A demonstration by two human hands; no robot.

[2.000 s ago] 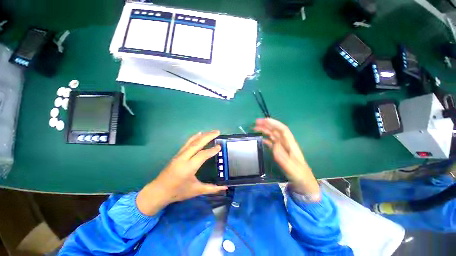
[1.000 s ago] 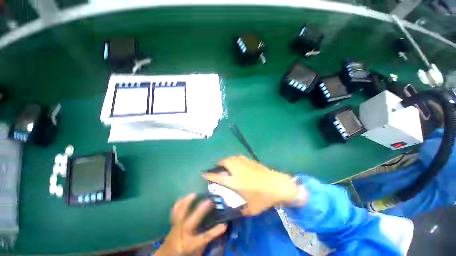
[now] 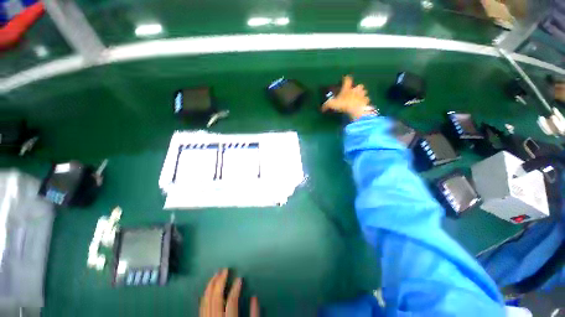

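My right hand point(image 3: 350, 100) is stretched far across the bench. Its spread fingers are at a small black panel meter point(image 3: 331, 93), which they partly hide; whether they grip it is unclear. Another panel meter point(image 3: 286, 95) stands tilted just left of it. My left hand point(image 3: 229, 298) is at the bottom edge, cut off, with its fingers apart and nothing visible in it. A larger panel meter point(image 3: 141, 255) with a grey screen stands at left.
White overlay sheets point(image 3: 279, 162) lie mid-bench. White discs point(image 3: 102, 238) lie beside the larger meter, and a clear plastic stack point(image 3: 25, 241) is at far left. More meters point(image 3: 195, 102) stand at the back, left and right. A white control box point(image 3: 511, 186) is at right.
The view has tilted up towards the far side. My right hand has gone from the near edge to the back meters. My left hand no longer shows a meter. One more meter shows at the back.
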